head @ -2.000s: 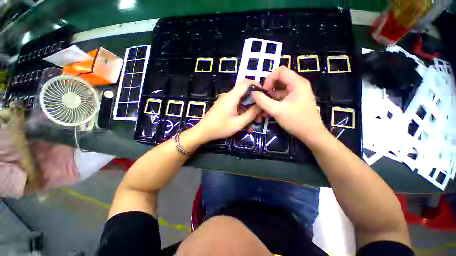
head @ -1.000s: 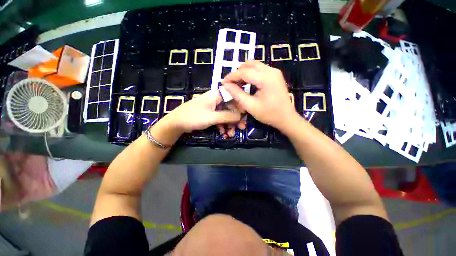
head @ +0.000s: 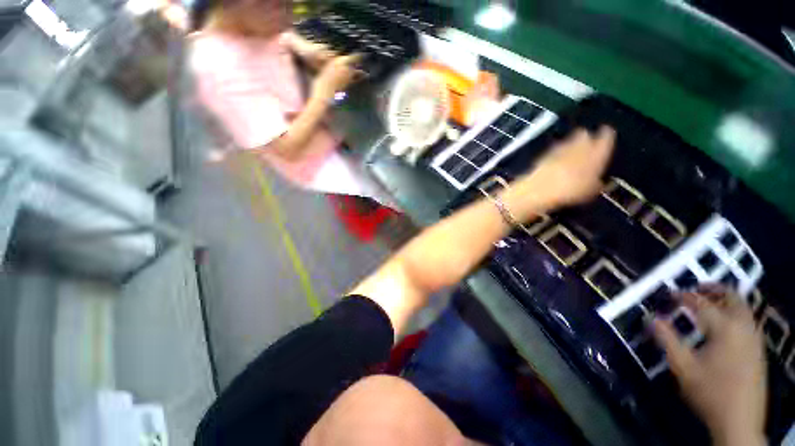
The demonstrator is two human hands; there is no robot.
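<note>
The black blister tray (head: 689,165) lies tilted across the right of the view, with pale gold rectangular frames (head: 562,245) in its pockets. My left hand (head: 575,167) is over the tray's far left part, blurred, with its fingers bent; whether it holds anything is hidden. The white adhesive sheet (head: 649,283) with black squares lies on the tray. My right hand (head: 719,348) is at this sheet, thumb and fingertips over its cells; blur hides whether a piece is pinched. No black housing can be made out in either hand.
A spare adhesive sheet (head: 492,141) lies left of the tray. The white fan (head: 419,108) stands beyond it, with the orange and white box (head: 458,85) behind. A seated person in pink (head: 248,83) is at the bench on the left. Grey floor and grey equipment fill the far left.
The view has swung left and tilted. My hands have come apart: the left has moved to the tray's left part, the right is over the sheet. The small white piece between them no longer shows.
</note>
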